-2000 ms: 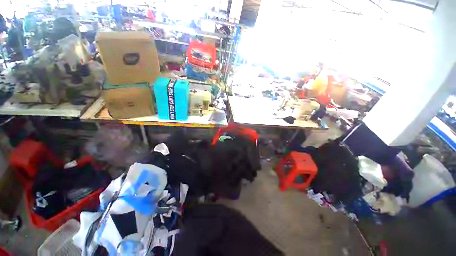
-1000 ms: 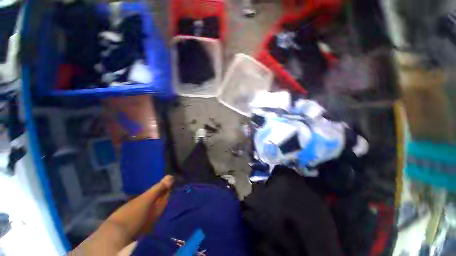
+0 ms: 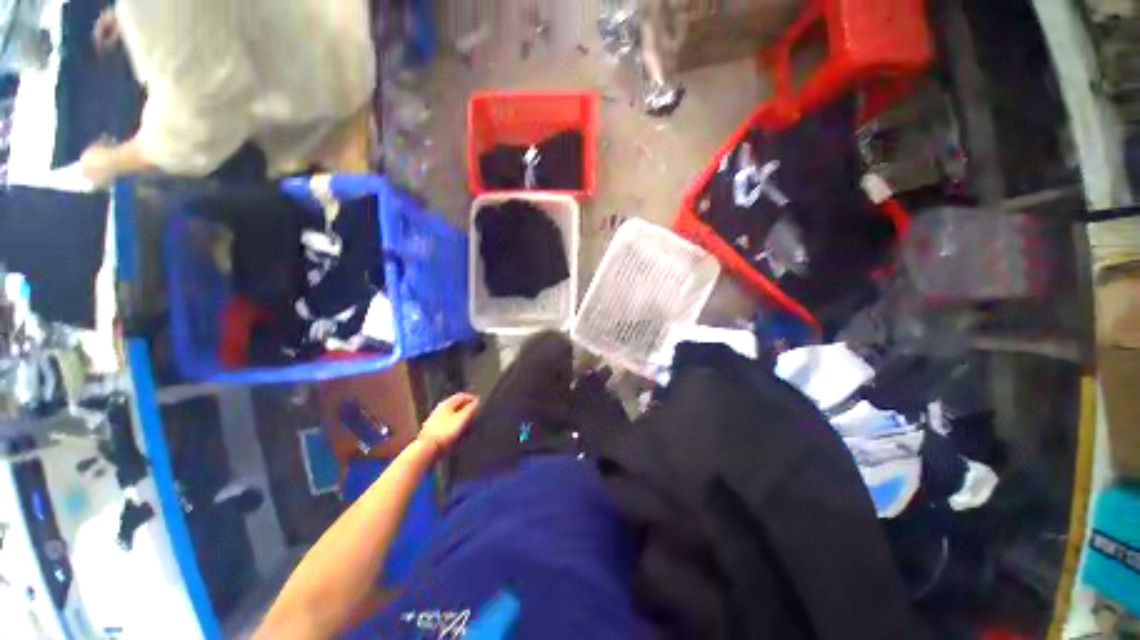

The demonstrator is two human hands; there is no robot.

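Note:
My left hand (image 3: pixel 450 419) is at the end of a bare forearm from the lower left, beside my left thigh. It is small and blurred, and its fingers cannot be made out. My right hand is not in view. A large black cloth (image 3: pixel 775 488) lies over the right side of my lap and hides what is under it. In front of my knees, a white basket (image 3: pixel 576 269) holds black cloth. An empty-looking white basket (image 3: pixel 644 294) lies tilted to its right. A small red basket (image 3: pixel 535 113) with dark cloth stands beyond.
A blue crate (image 3: pixel 431 269) with dark and white cloth is at the left. A person in a pale top (image 3: pixel 250 75) is behind it. A red basket (image 3: pixel 750 269) with dark cloth and a red stool (image 3: pixel 894 44) are at the right. A white-and-blue cloth bundle (image 3: pixel 881 463) lies right of my lap.
The view has swung down and left from the worktables to my lap and the baskets. The other person has come into view. My left hand stays near my left thigh.

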